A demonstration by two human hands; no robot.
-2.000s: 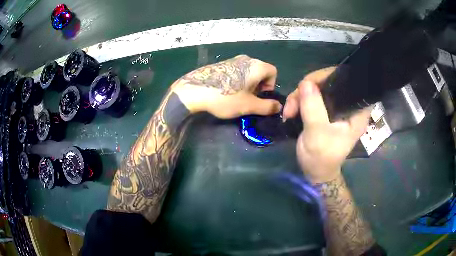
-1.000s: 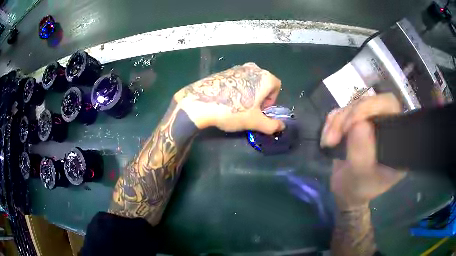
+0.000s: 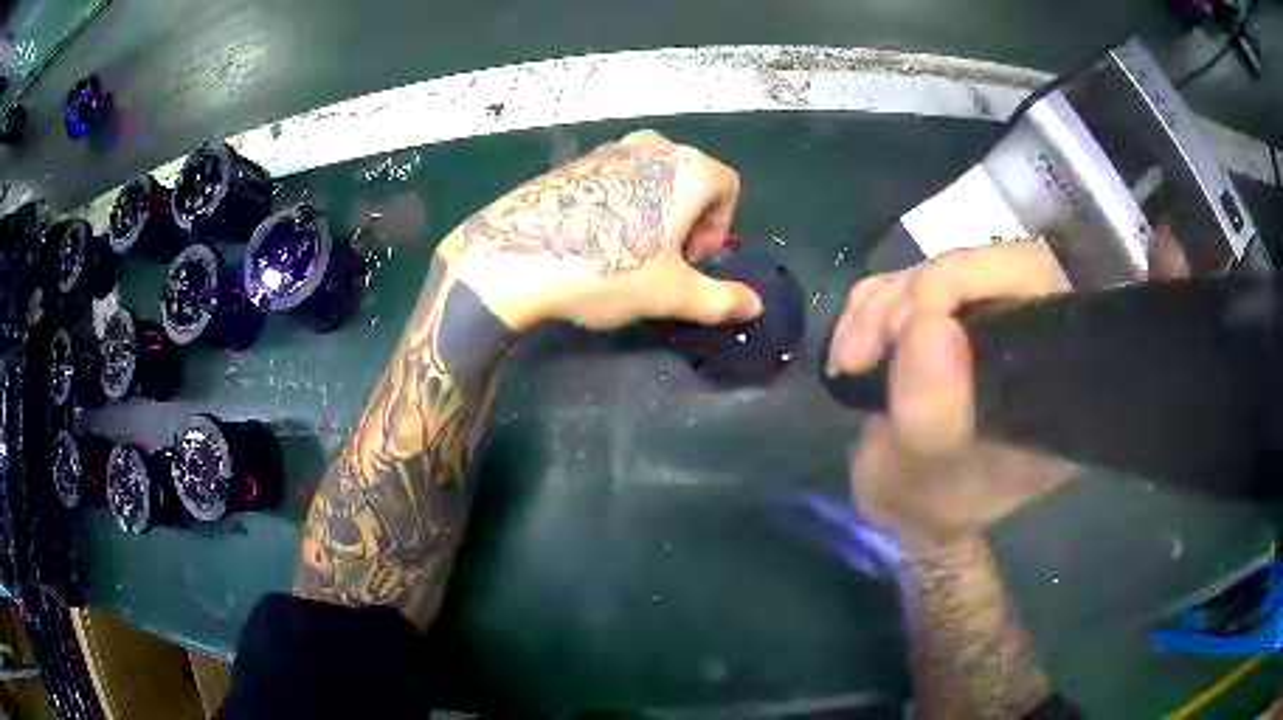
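Observation:
My left hand (image 3: 605, 239) grips a dark round unit (image 3: 753, 331) on the green bench, thumb on its top and fingers at its far side. A small red glint shows at the unit's far edge. My right hand (image 3: 957, 380) is closed around the thick black electric screwdriver (image 3: 1126, 380). The screwdriver lies nearly level across the view, its narrow end pointing left, just right of the unit. The bit is not clearly visible.
Rows of black units (image 3: 197, 296) with silvery rims stand at left. The screw feeder (image 3: 1062, 183) stands behind my right hand. A worn white strip (image 3: 633, 85) separates the bench from the belt, where a small glowing unit (image 3: 86, 107) lies. A cardboard box (image 3: 127, 661) is lower left.
The screwdriver swung from steeply tilted to level, and now sits left of its place one second ago. The held unit shifted left and its blue glow no longer shows. The belt unit moved left.

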